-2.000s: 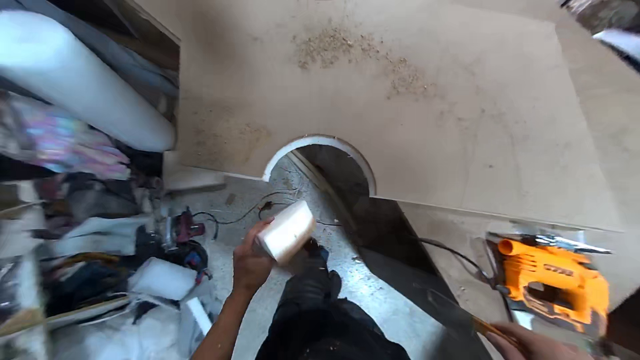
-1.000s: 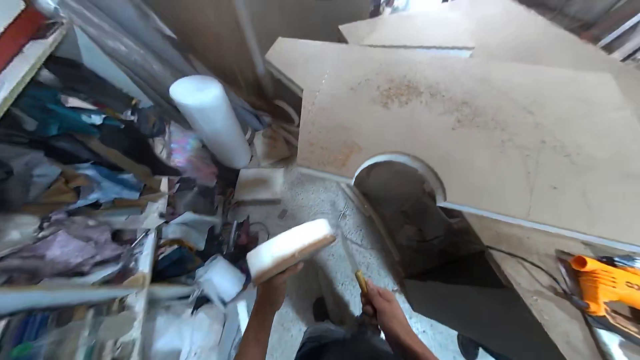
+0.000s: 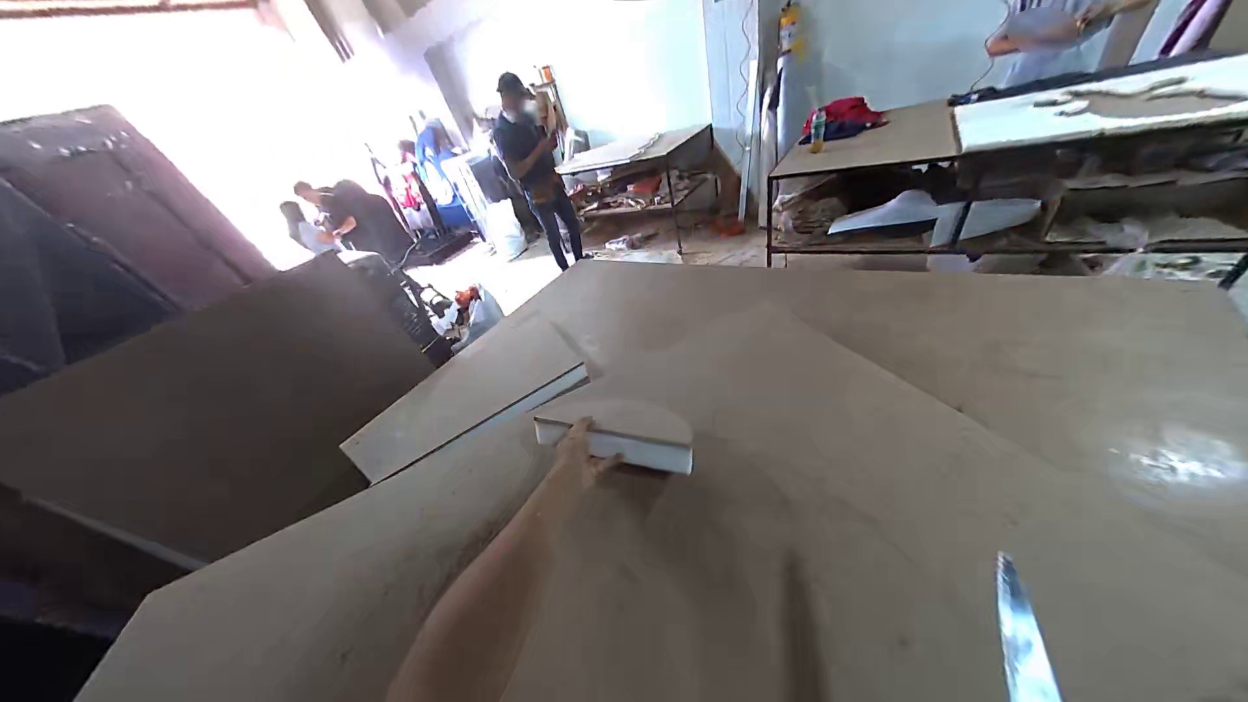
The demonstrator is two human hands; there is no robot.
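My left hand (image 3: pixel 585 455) reaches forward over a large flat board (image 3: pixel 829 468) and grips a half-round cut-out (image 3: pixel 634 434) with a thick white edge and a tan face. The cut-out's straight edge faces me. Its underside, and whether it rests on the board, cannot be made out. At the lower right, a saw-like metal blade (image 3: pixel 1026 634) points up into view; its handle is out of frame. My right hand is not in view.
An angular white-edged offcut (image 3: pixel 478 395) lies left of the cut-out. A dark panel (image 3: pixel 214 409) leans at the left. Beyond the board stand a workbench with shelves (image 3: pixel 868 161), a smaller table (image 3: pixel 634 151), a person standing (image 3: pixel 531 146) and other people.
The view has swung up and across to the room. My left hand, with the half-round cut-out, has moved from above the floor to over the large board. My right hand has left the view.
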